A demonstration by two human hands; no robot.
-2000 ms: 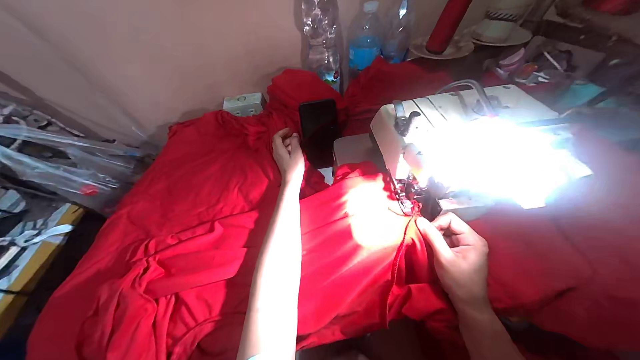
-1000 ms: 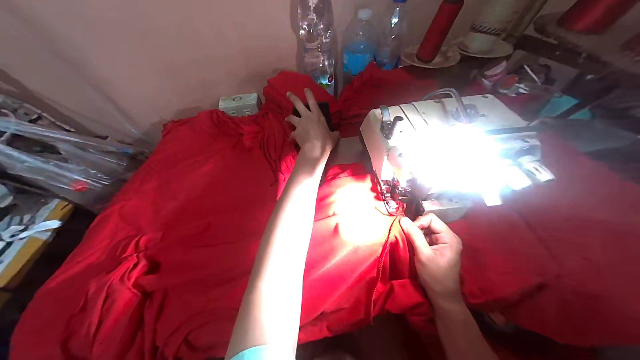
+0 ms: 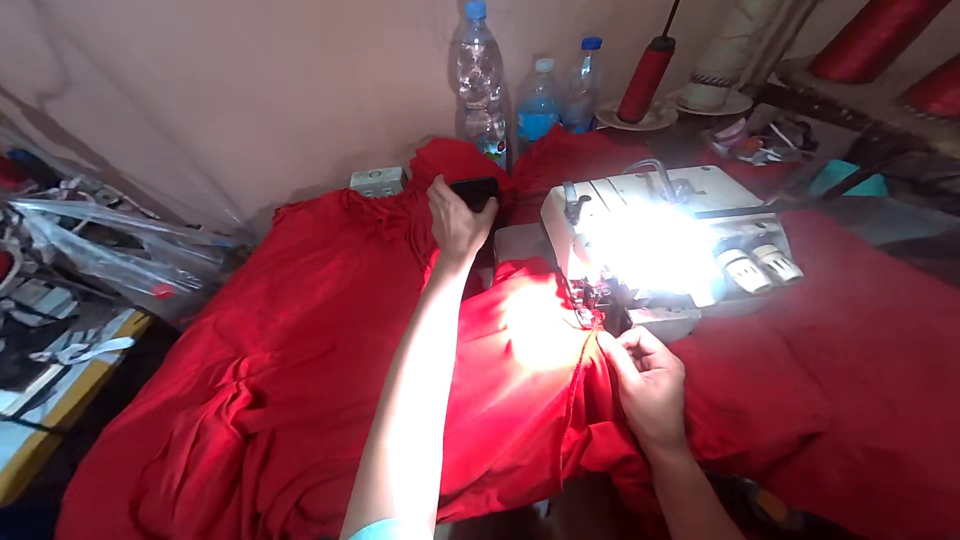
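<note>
Red fabric [image 3: 322, 315] covers much of the work surface and runs under the front of a white sewing machine [image 3: 720, 187], whose lamp glares brightly. Near the needle area, my right hand [image 3: 652, 375] pinches the fabric beside a stitched seam. My left hand [image 3: 457, 221] is farther back, its thumb and fingers around the near part of a black smartphone [image 3: 477, 192]; whether the phone is lifted off the cloth I cannot tell. Part of the machine's front is lost in the glare.
Plastic bottles [image 3: 480, 90] stand against the wall, beside a red thread cone [image 3: 646, 82]. A small white box [image 3: 377, 181] lies behind the fabric. Clear plastic bags [image 3: 112, 240] and a yellow-edged surface [image 3: 52, 435] are at the left. More red spools [image 3: 874, 37] are at the upper right.
My left hand, beside the phone two seconds ago, then spread over it, now has its thumb and fingers around it. My right hand stays at the seam by the machine.
</note>
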